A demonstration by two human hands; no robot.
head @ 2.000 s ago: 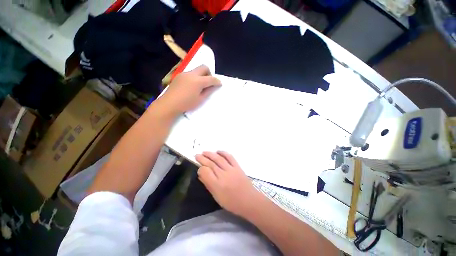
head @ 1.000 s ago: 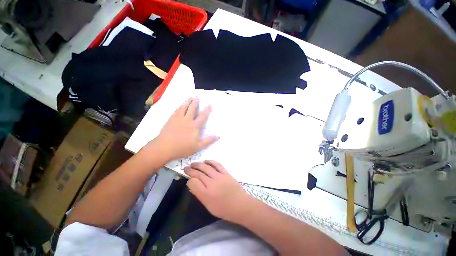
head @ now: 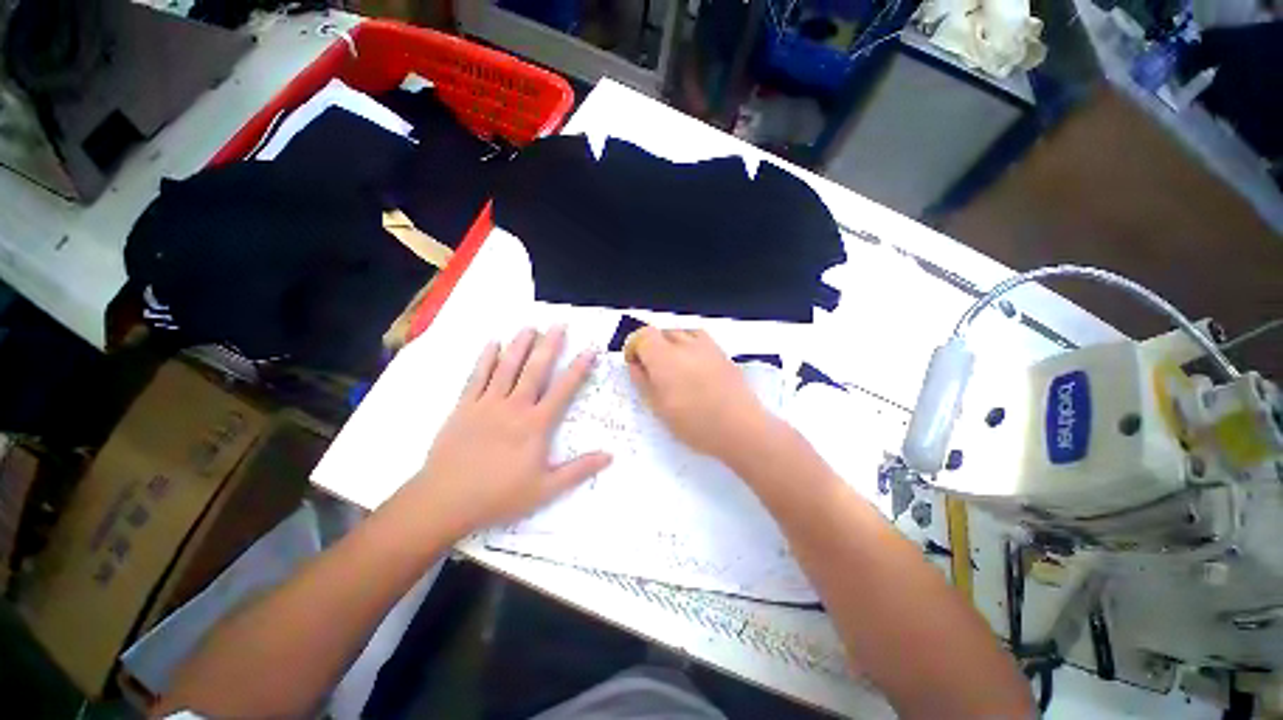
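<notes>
The white marked sheet (head: 661,513) lies on the white table in front of me, with faint pen lines. My left hand (head: 509,433) lies flat on its left part, fingers spread. My right hand (head: 690,387) is at the sheet's far edge, fingers bent with the tips together. A small black piece of fabric shows beside those fingertips; whether they pinch the sheet or the fabric is hard to tell. More black bits show past the sheet's far edge. A large black fabric panel (head: 675,232) with notched edges lies beyond my hands.
A red plastic basket (head: 493,92) holding black fabric (head: 282,253) stands at the left, with a tan strip (head: 415,239) over its edge. The sewing machine (head: 1048,422) and its lamp (head: 940,401) are at the right, scissors partly behind my right forearm. A cardboard box (head: 134,521) is lower left.
My right hand has moved from the near edge to the sheet's far edge. A small black piece now shows by its fingertips. My left hand has stayed flat on the sheet. The camera view has shifted.
</notes>
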